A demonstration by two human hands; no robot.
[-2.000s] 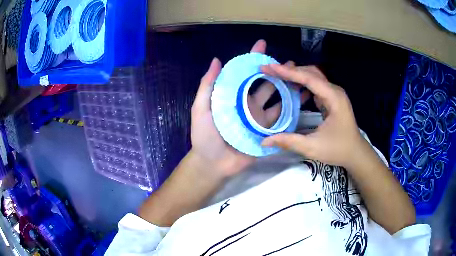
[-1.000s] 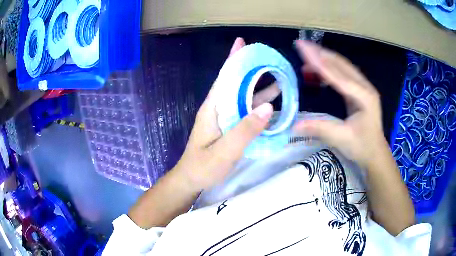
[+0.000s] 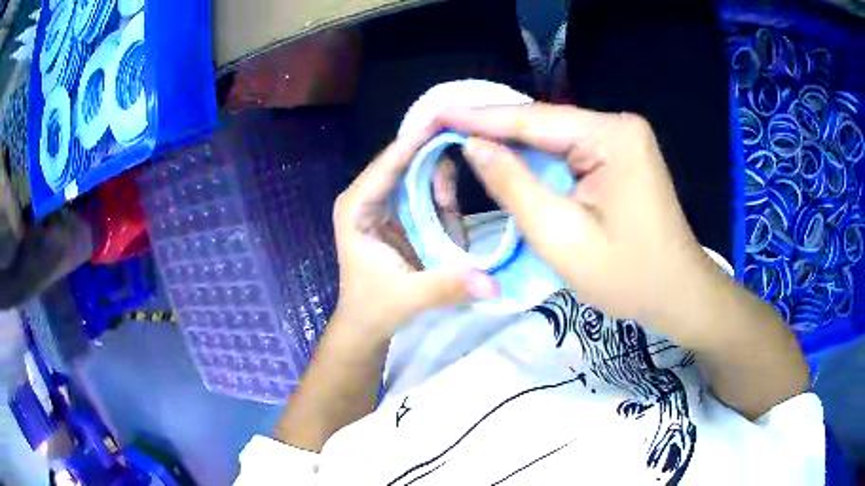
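A pale blue-white disc ring with a raised collar ring at its centre hole is held above my lap, with the collar side tilted toward me. My left hand grips it from the left, with the thumb on the lower rim and some fingers behind, seen through the hole. My right hand grips the upper right, with the thumb at the top of the collar and the index finger along the disc. The fingers hide part of the disc's edge.
A blue tray with stacked plain discs is at the upper left. Stacked clear-purplish pocketed trays stand below it. A blue bin of loose collar rings is on the right. The tan bench edge crosses the top. Part of a person shows at the far left.
My right hand has come back onto the ring, which is now turned more to the left. My left thumb has moved to the lower rim. The view has shifted, showing more of the right bin.
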